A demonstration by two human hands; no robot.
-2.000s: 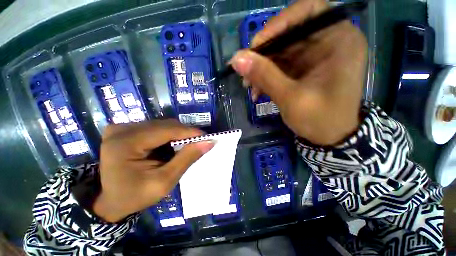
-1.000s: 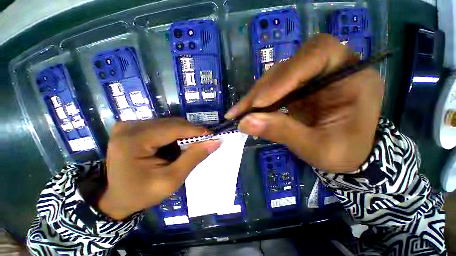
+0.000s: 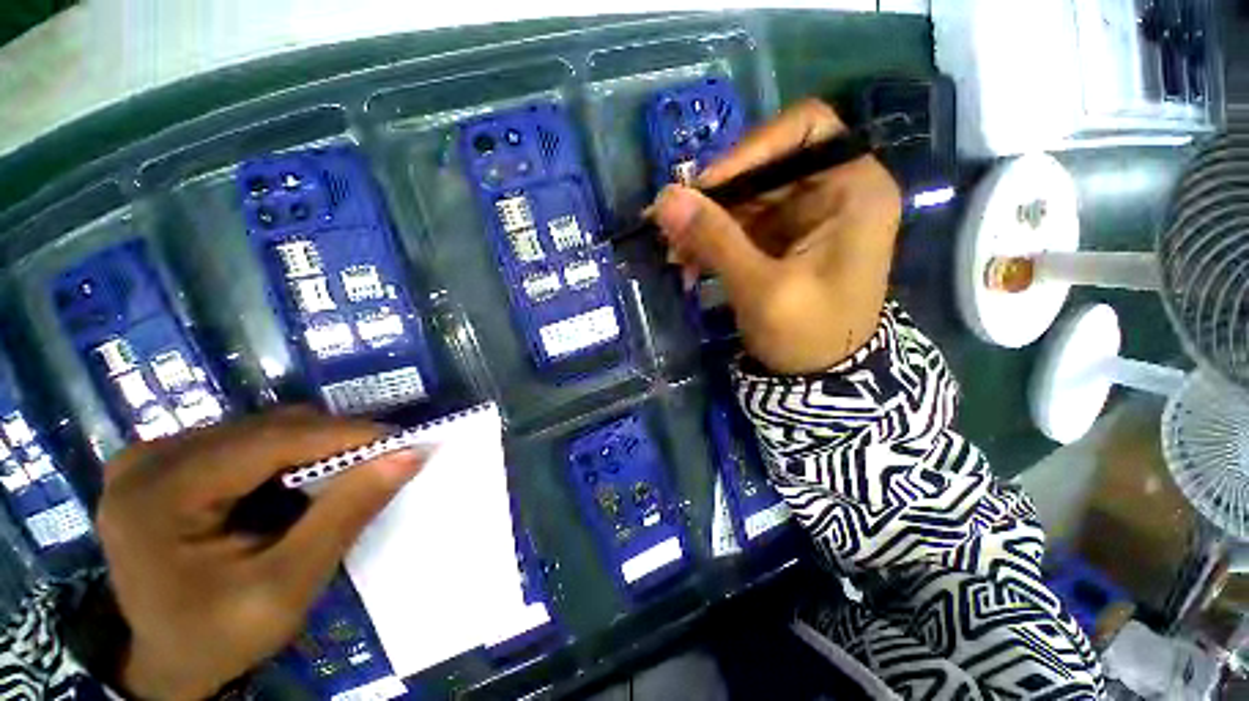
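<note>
My left hand (image 3: 254,541) pinches a white sticker sheet (image 3: 445,548) by its top edge, which has a row of tiny dark dots. My right hand (image 3: 795,247) holds dark tweezers (image 3: 788,167) like a pen. Their tip is at the right edge of a blue phone body (image 3: 541,247), beside its silver slots. Whether a sticker is on the tip is too small to tell. Several blue phone bodies lie in a clear blister tray (image 3: 473,336) under both hands. The sheet covers part of the lower row.
A dark glossy device (image 3: 915,178) lies right of the tray, partly behind my right hand. Two fans with white round bases (image 3: 1016,295) stand at the right. A white tray (image 3: 1082,69) is at the upper right. A pale rail (image 3: 206,62) runs along the upper left.
The view has shifted right, showing the fans. My right hand has moved the tweezers from the sheet's dotted edge up to a phone body. My left hand still holds the sheet.
</note>
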